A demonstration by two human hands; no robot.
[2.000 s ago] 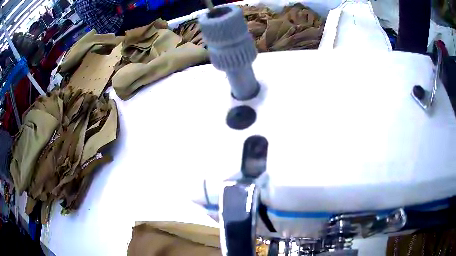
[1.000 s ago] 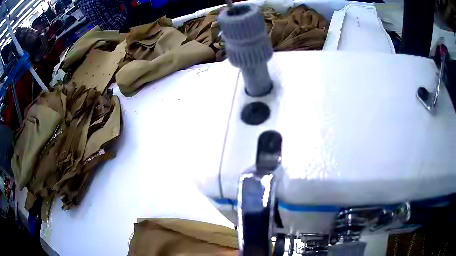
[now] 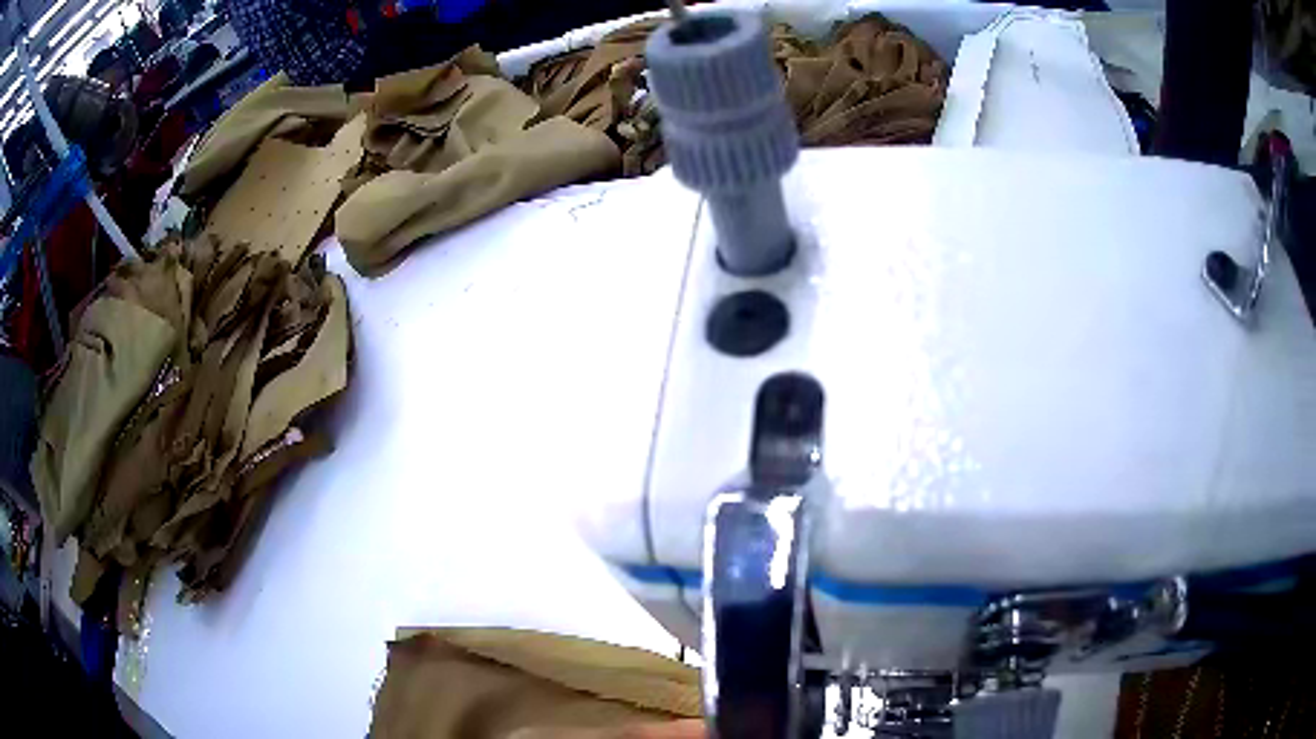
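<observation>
A khaki-brown fabric panel [image 3: 498,693] lies flat on the white table at the bottom edge, left of the chrome take-up lever guard [image 3: 755,621]. Its right part goes behind the guard and its lower part is cut off by the picture's edge. The white sewing machine head [image 3: 1010,361] hides the needle area. Neither hand can be made out. A small orange-pink patch on the panel at the bottom edge may be a fingertip, but it is too small to tell.
A loose heap of khaki-brown pieces [image 3: 217,419] lies at the left. More pieces [image 3: 462,159] lie along the far table edge. A ribbed grey post [image 3: 722,108] stands on the machine head. Brown strips [image 3: 1191,705] show at the lower right. A person in a checked garment [image 3: 299,41] is behind.
The view has shifted, so the machine head and guard appear farther right. The fabric panel stays beside the guard, and slightly more of its width shows. The heaps look unchanged.
</observation>
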